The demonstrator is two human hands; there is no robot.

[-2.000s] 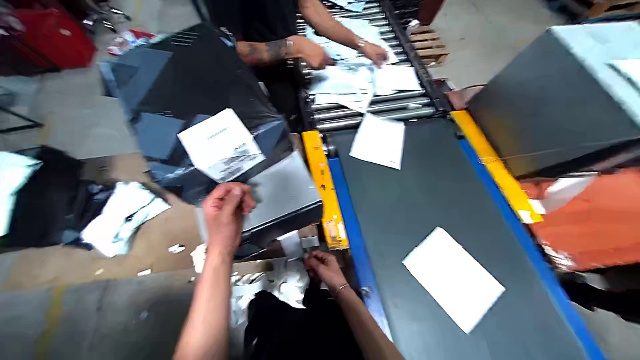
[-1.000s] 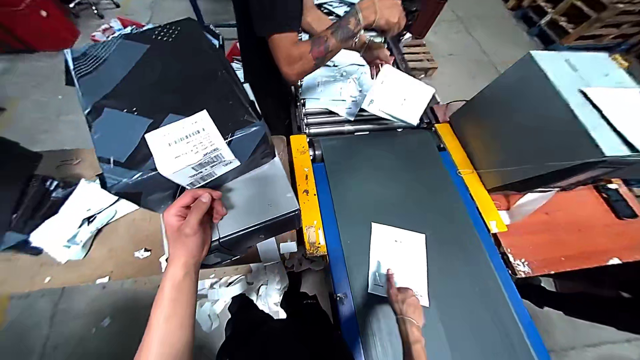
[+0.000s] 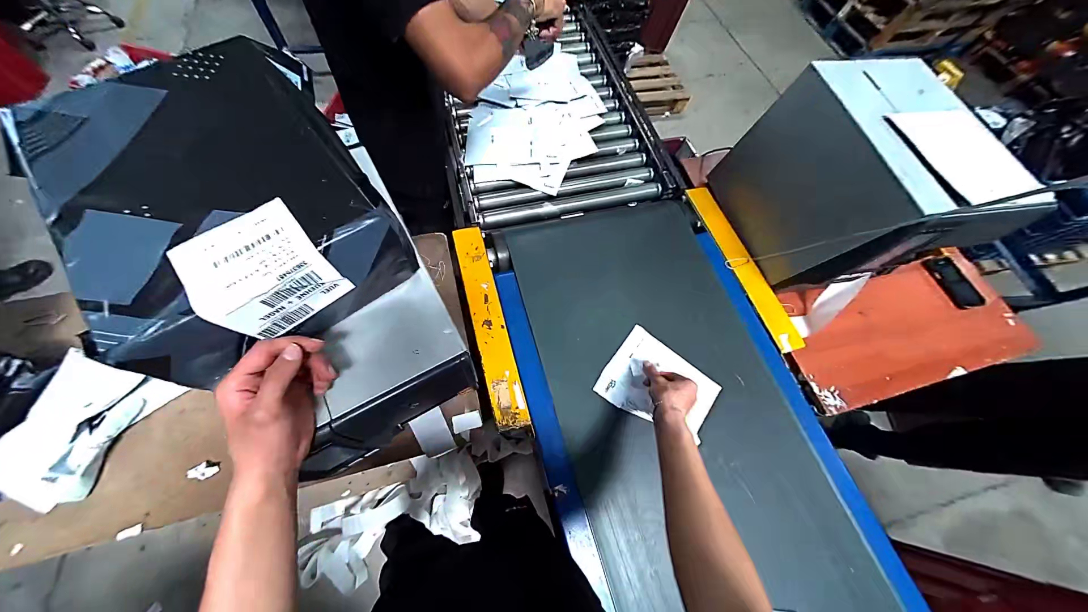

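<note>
My left hand is at the lower edge of a printed white label sheet with barcodes; its fingers are curled and whether they pinch anything is unclear. That sheet lies by a black plastic-wrapped package and a grey box. On the dark conveyor belt, my right hand touches the top of a white paper packet, index finger extended over it.
Beyond the belt, white papers lie on a roller conveyor, beside a person with a tattooed arm. Yellow guards flank the belt. A large grey box and an orange surface stand right. Paper scraps lie below.
My right hand has moved from beside the belt onto a white packet on it. The other person's arm has shifted, and the white sheet that was by that person's hands now lies among the papers.
</note>
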